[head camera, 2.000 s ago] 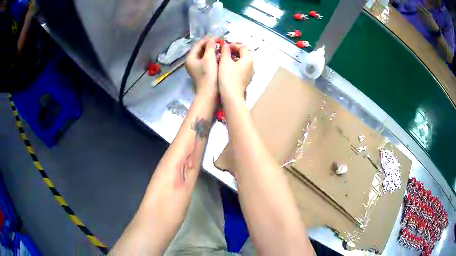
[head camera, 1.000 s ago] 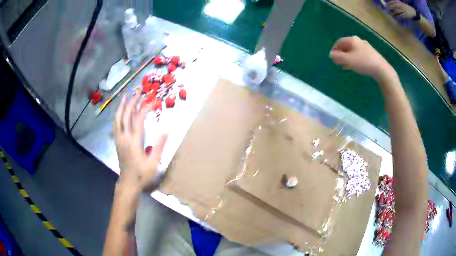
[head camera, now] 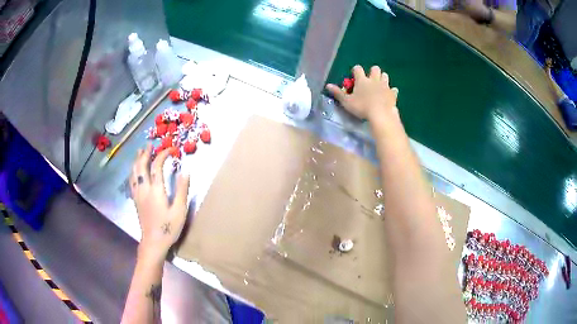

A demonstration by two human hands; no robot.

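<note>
Loose toy figures [head camera: 186, 119] with red heads and red-and-white bodies lie scattered on the bench at left. My left hand [head camera: 158, 199] rests with spread fingers at their near edge; whether its fingertips touch a figure is unclear. My right hand [head camera: 368, 95] is over the near edge of the green belt, fingers spread around a single red-headed figure [head camera: 348, 83] between thumb and index finger; a firm grip cannot be made out. Small white parts [head camera: 445, 228] lie on the cardboard, partly hidden by my right forearm. A whitish round cup [head camera: 345, 245] sits mid-cardboard beside a dark stain.
Neat rows of figures [head camera: 503, 272] lie right of the cardboard [head camera: 243, 171]. A white squeeze bottle [head camera: 297, 98] stands at the belt edge below a grey post. Clear bottles [head camera: 144, 66], a white rag [head camera: 123, 114] and a yellowish stick [head camera: 134, 130] are at left. Another person's hand shows top right.
My hands, together at the left two seconds ago, are apart. My right hand has moved left and down over the belt to a figure. My left hand stays by the loose figures. The view has shifted.
</note>
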